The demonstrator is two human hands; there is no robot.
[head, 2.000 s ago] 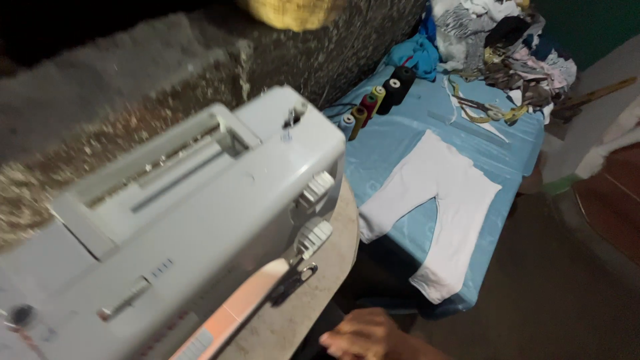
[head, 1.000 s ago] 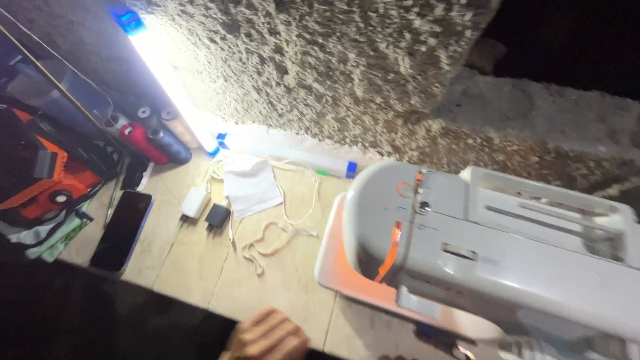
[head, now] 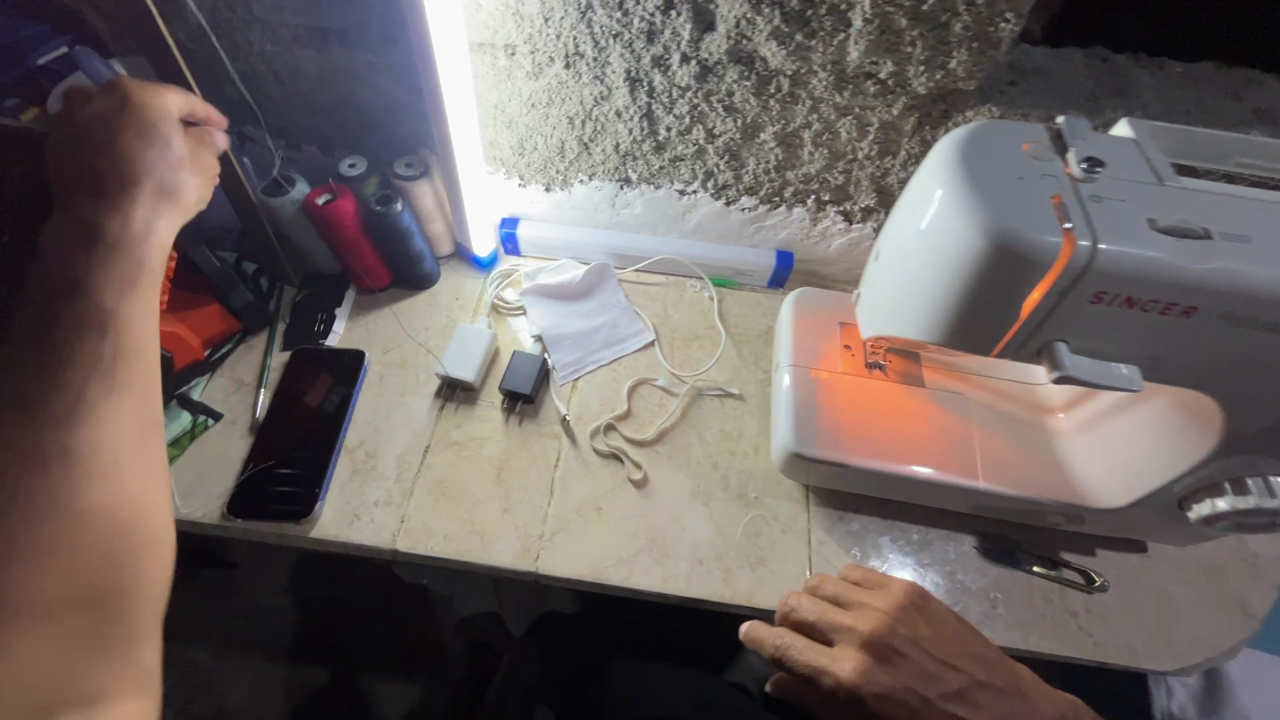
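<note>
My left hand (head: pixel 140 150) is raised at the upper left, over the dark shelf area beside the thread cones; its fingers are curled and what lies under them is unclear. My right hand (head: pixel 870 640) rests at the table's front edge, fingers bent, with no object visible in it. A white Singer sewing machine (head: pixel 1050 260) stands at the right, its lamp glowing orange on the bed. Thread cones, one of them red (head: pixel 347 237), stand at the back left. A small white cloth (head: pixel 585 318) lies on white cables in the middle.
On the tiled table (head: pixel 690 500) lie a phone (head: pixel 298 435), a white charger (head: pixel 467 356), a black charger (head: pixel 523 378), a cream cord (head: pixel 640 430) and metal thread snips (head: pixel 1060 571). A lit tube lamp (head: pixel 458 120) stands upright; another tube (head: pixel 640 250) lies along the rough wall.
The view has swung left from the machine and the blue-covered surface with white trousers. My left hand has come into view at the upper left.
</note>
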